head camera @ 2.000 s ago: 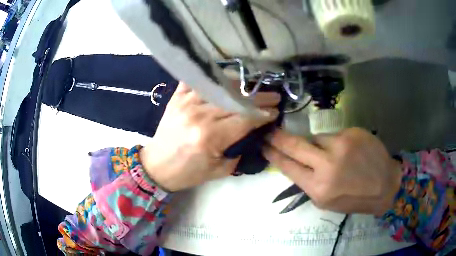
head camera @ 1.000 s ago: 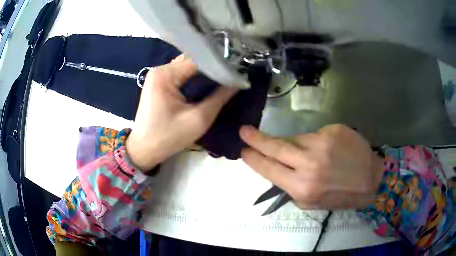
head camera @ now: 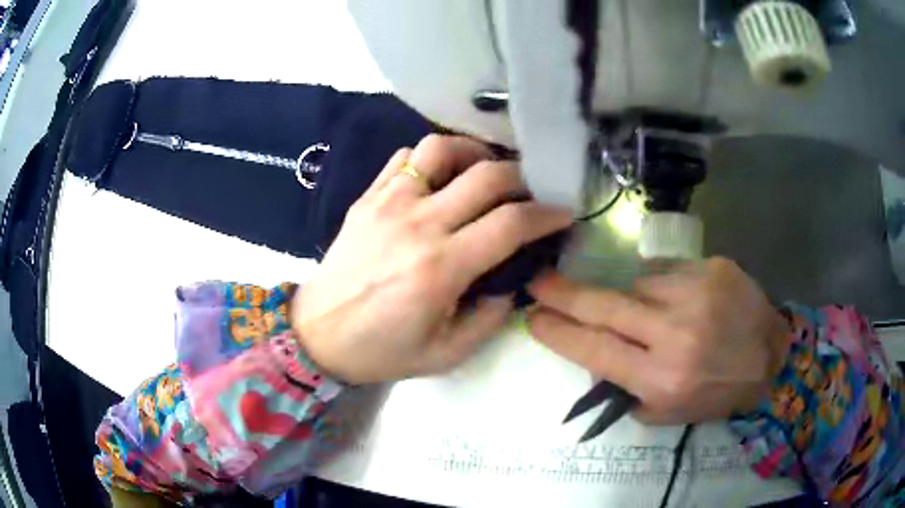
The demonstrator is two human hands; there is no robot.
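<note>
A dark bag panel (head camera: pixel 228 164) lies across the white tabletop, with a silvery zipper (head camera: pixel 233 154) and a silver D-ring (head camera: pixel 314 167) on it. My left hand (head camera: pixel 407 258) holds the panel's right end, bunched in front of the machine head. My right hand (head camera: pixel 665 342) has its fingertips at the dark fabric's edge, touching it. Thread snips (head camera: pixel 600 410) stick out from under my right palm, blades pointing left. The needle area is partly hidden behind the machine's pale front part.
The sewing machine head (head camera: pixel 447 60) fills the top, with cream ribbed tension knobs (head camera: pixel 784 43). Stacked dark panels (head camera: pixel 25 228) lie at far left. A printed ruler (head camera: pixel 556 462) marks the table front. A dark cord (head camera: pixel 678 464) hangs below my right hand.
The fabric held flat near the needle a second ago is now bunched under my left hand, which has moved right over it. The view has shifted, and the fabric end is away from the needle.
</note>
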